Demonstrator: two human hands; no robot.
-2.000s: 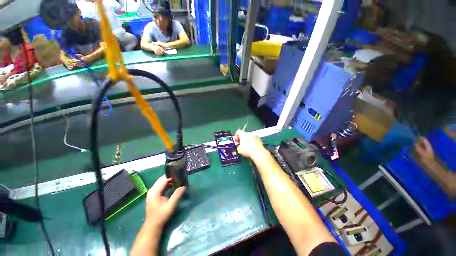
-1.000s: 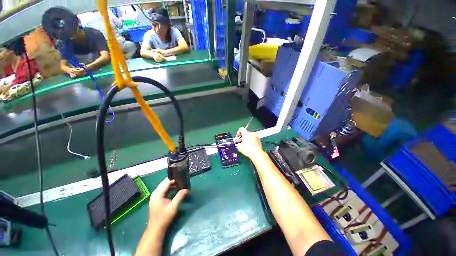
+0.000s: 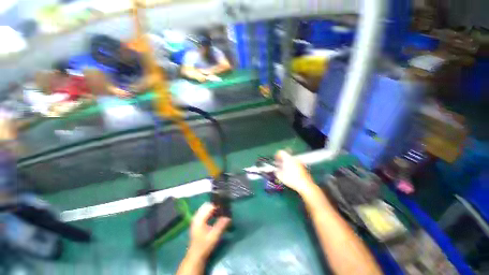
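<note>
The picture is blurred. My left hand (image 3: 206, 231) holds the dark electric screwdriver (image 3: 221, 197), which hangs upright from an orange-yellow strap (image 3: 192, 140). A black screw tray (image 3: 240, 186) lies just behind the screwdriver. My right hand (image 3: 291, 171) is farther back and right, over the edge of the phone (image 3: 273, 184). A faint thin line shows above its fingers; the blur hides what the fingers hold.
A black ribbed block (image 3: 159, 221) with a green edge lies left. A dark stand (image 3: 351, 186) with a yellow sponge (image 3: 381, 221) is right. A white frame post (image 3: 355, 80) rises behind my right hand. People sit across the conveyor (image 3: 241, 127).
The whole view has shifted, so the bench things sit farther right and lower, and it has blurred. My left hand still holds the screwdriver. My right hand stays by the phone.
</note>
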